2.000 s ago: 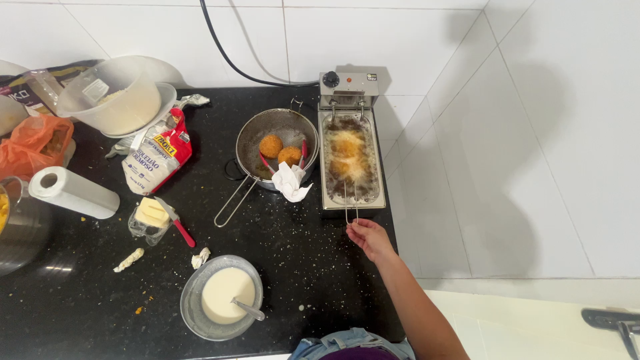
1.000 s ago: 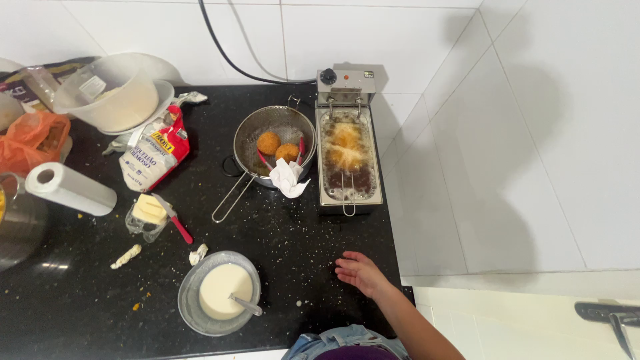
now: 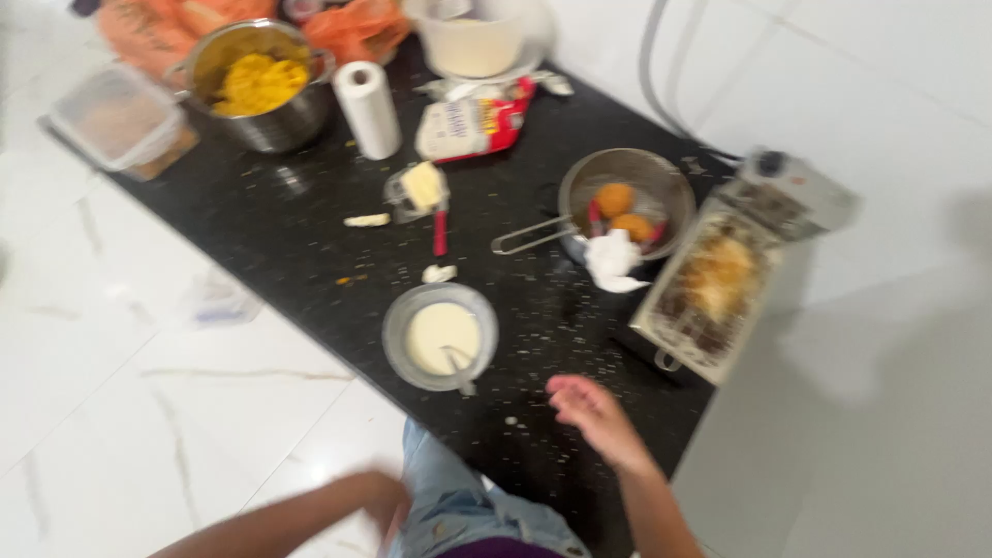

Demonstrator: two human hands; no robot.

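Observation:
My right hand (image 3: 593, 418) is held above the black countertop with fingers slightly curled and nothing in it. It is between a bowl of creamy batter (image 3: 443, 336) with a spoon in it and the electric deep fryer (image 3: 711, 291), where food bubbles in oil. My left hand (image 3: 387, 500), blurred, is low beside my jeans; its fingers cannot be made out. Two browned balls (image 3: 615, 200) lie in a wire strainer (image 3: 673, 174) set on a pan, with red-handled tongs and a crumpled white paper (image 3: 612, 260) at its near side.
Butter (image 3: 424, 186) lies on its wrapper beside a red-handled knife (image 3: 440, 231). Farther back are a paper towel roll (image 3: 367, 110), a red and white bag (image 3: 477, 124), a plastic bowl (image 3: 471, 46), a steel pot of yellow food (image 3: 260, 85) and a plastic container (image 3: 116, 116). A cord runs to the fryer.
My right hand has let go of the fryer basket's handle and come back toward my body. My left hand has come into view. The view has turned strongly to the left.

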